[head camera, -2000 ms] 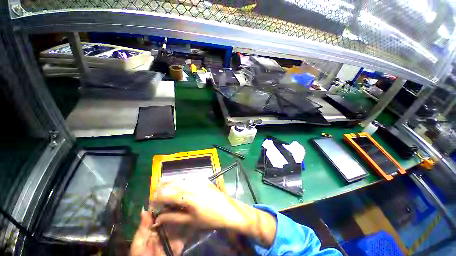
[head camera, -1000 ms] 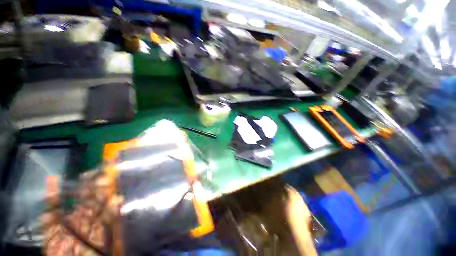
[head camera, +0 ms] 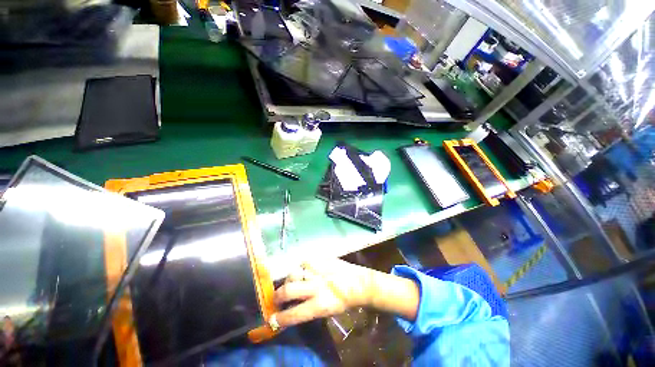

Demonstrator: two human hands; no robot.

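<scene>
An orange jig (head camera: 257, 247) lies in front of me with a glossy black display panel (head camera: 190, 276) in it, reflecting lamps. My right hand (head camera: 316, 292) is at the jig's lower right edge, its bent fingers and thumb on the orange rim. A clear sheet with a thin dark border (head camera: 64, 244) is tilted at the left and overlaps the jig's left side. A faint reddish patch shows through its lower left; I cannot tell if it is my left hand. Thin tweezers (head camera: 285, 218) and a slim black stick (head camera: 271, 168) lie right of and above the jig.
Small whitish bottles (head camera: 296, 140) stand behind the jig. White wipes (head camera: 347, 169) lie on a black panel (head camera: 363, 204). A pale-faced panel (head camera: 437, 178) and second orange jig (head camera: 480, 172) are farther right. A dark flat unit (head camera: 117, 113) is upper left; a film pile (head camera: 345, 64) is at the back.
My right hand has moved from beyond the bench edge to the jig's rim. The jig looks uncovered by the pale film behind it. The clear bordered sheet now tilts over the jig's left side.
</scene>
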